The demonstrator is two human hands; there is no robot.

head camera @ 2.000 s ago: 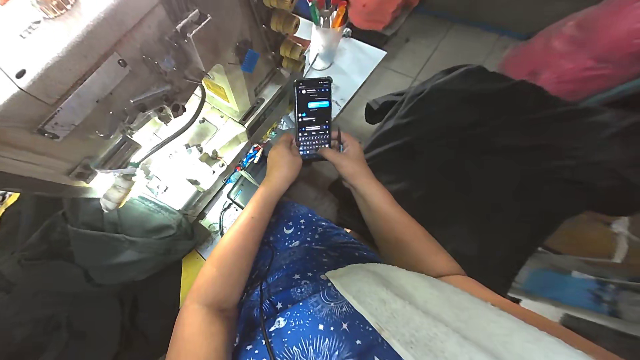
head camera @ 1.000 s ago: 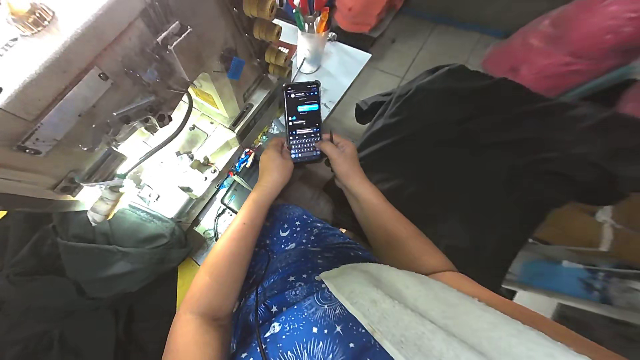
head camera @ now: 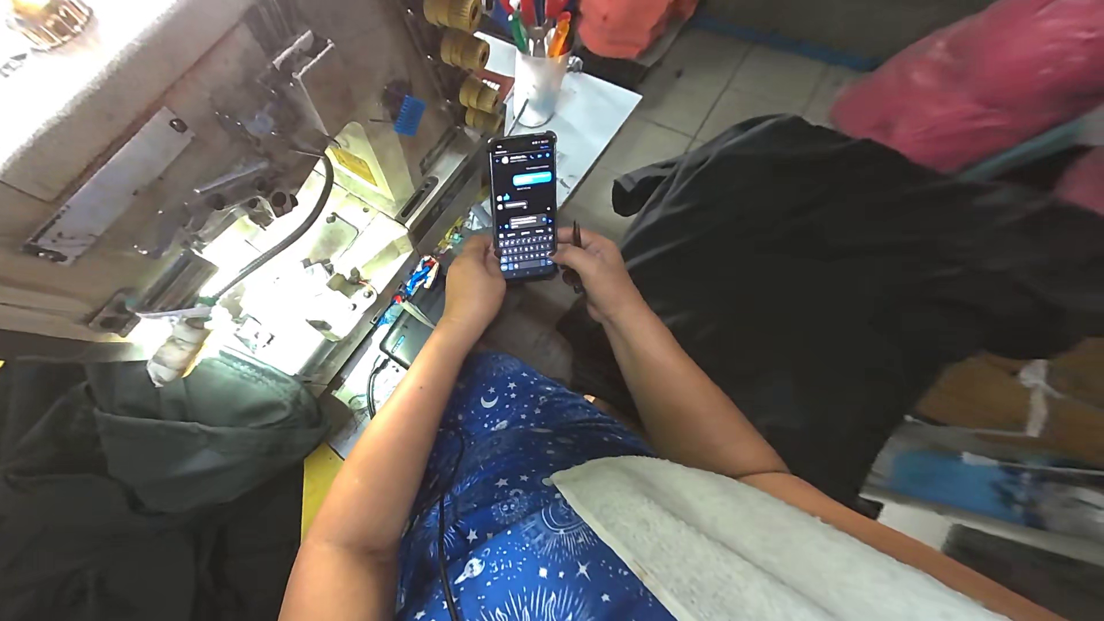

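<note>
A dark smartphone (head camera: 523,207) is upright between my hands, its lit screen showing a chat and a keyboard. My left hand (head camera: 475,280) holds its lower left edge. At the lower right corner, the thumb of my right hand (head camera: 595,266) lies on the keyboard. A thin dark pointed tool (head camera: 577,235), perhaps thread snips, is also in my right hand; its kind is not clear. Dark fabric (head camera: 776,259) lies to the right of my right forearm.
An industrial sewing machine (head camera: 164,155) with a lit work area stands at left. Grey-green fabric (head camera: 190,431) hangs below it. A white cup (head camera: 541,86) of tools stands beyond the phone. A black device (head camera: 407,339) with a cable lies beside my left forearm. Pink bags (head camera: 966,82) are at upper right.
The phone remains in both hands. My right thumb has shifted slightly over the lower right of the screen.
</note>
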